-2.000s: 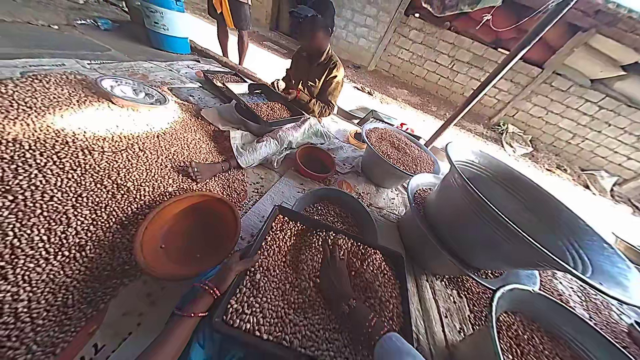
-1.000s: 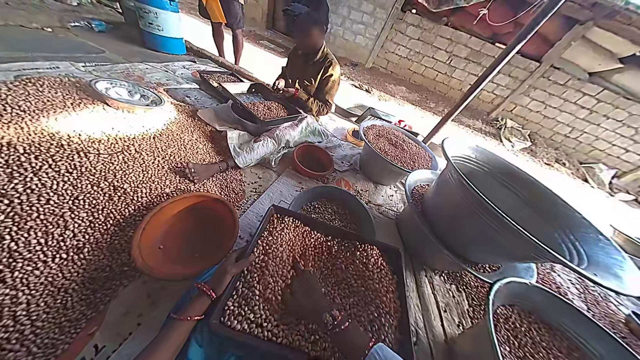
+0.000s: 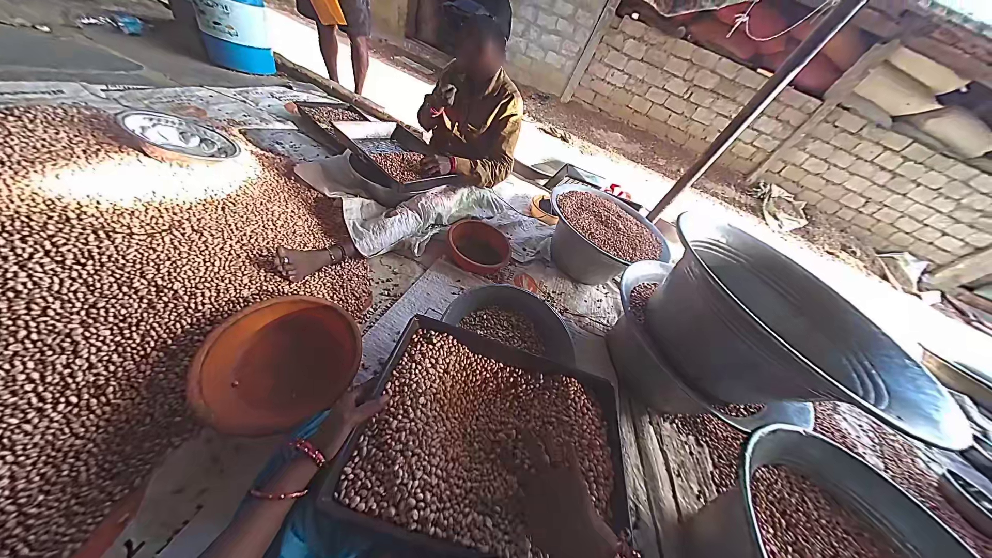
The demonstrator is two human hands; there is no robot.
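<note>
A dark rectangular tray (image 3: 620, 434) full of brown nuts or seeds (image 3: 434, 434) lies before me, over the rim of a grey metal basin (image 3: 559, 329). My left hand (image 3: 353, 415), with red bangles at the wrist, rests at the tray's left edge, its thumb toward the contents. In the tray's lower right part, my right hand (image 3: 554, 484) is spread over the nuts; it is dark and blurred, and whether anything is between its fingers is hidden. An orange bowl (image 3: 275, 364), nearly empty, stands left of the tray beside the large heap (image 3: 116, 310).
Another person (image 3: 473, 116) sits beyond with a similar tray (image 3: 399, 159), one foot on the heap. A small reddish bowl (image 3: 479, 246) and a filled metal basin (image 3: 589, 260) stand ahead. At right, a large tilted metal tub (image 3: 744, 333) and another tub (image 3: 821, 496) stand close by.
My right hand has moved from the upper middle of the tray toward its lower right. My left hand stays at the left edge. The seated person has raised one hand.
</note>
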